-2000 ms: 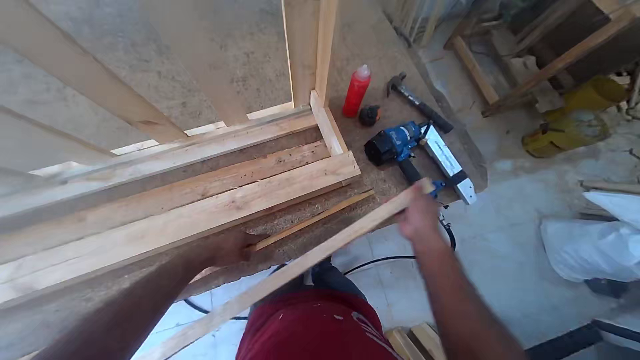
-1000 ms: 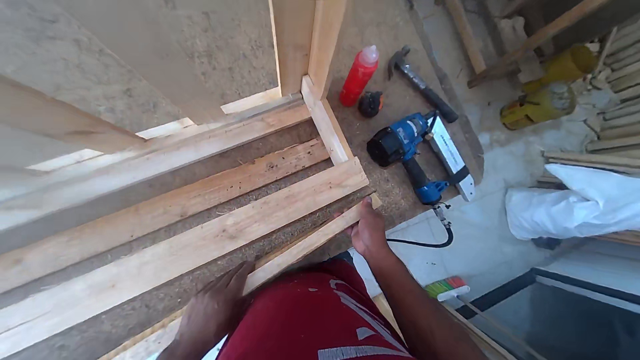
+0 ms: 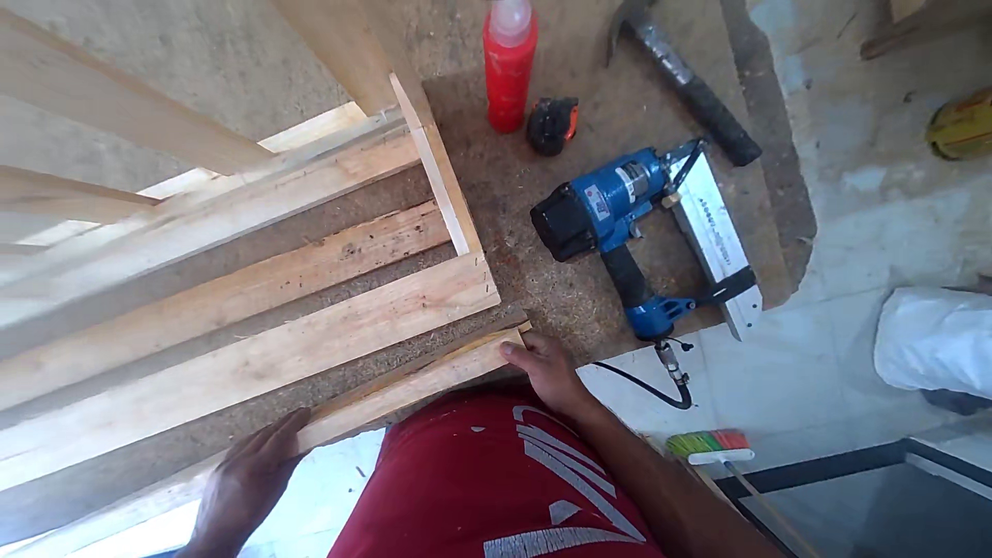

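Observation:
My right hand [image 3: 546, 368] grips the right end of a narrow wooden strip [image 3: 411, 387], thumb on top, at the near edge of the worktable. My left hand [image 3: 260, 465] lies over the same strip farther left, fingers across it; its underside is hidden. Just beyond the strip lies a wooden frame of pale boards [image 3: 310, 341], with a short end piece [image 3: 442, 186] joining them at the right. A blue pneumatic stapler [image 3: 612, 201] with a silver magazine rests on its side right of the frame, its air hose [image 3: 647, 391] hanging over the table edge.
Beyond the stapler are a red bottle [image 3: 510, 70], a black and orange tape measure [image 3: 552, 125] and a claw hammer [image 3: 690, 85]. Slanted boards [image 3: 124, 93] rise at the upper left. On the tiled floor are a broom [image 3: 709, 443], a white sack [image 3: 934, 341] and a yellow container [image 3: 965, 128].
The strip was held up at a slant across my body two seconds ago; now it lies lower along the table's near edge. My left hand has shifted along it. The view has moved closer.

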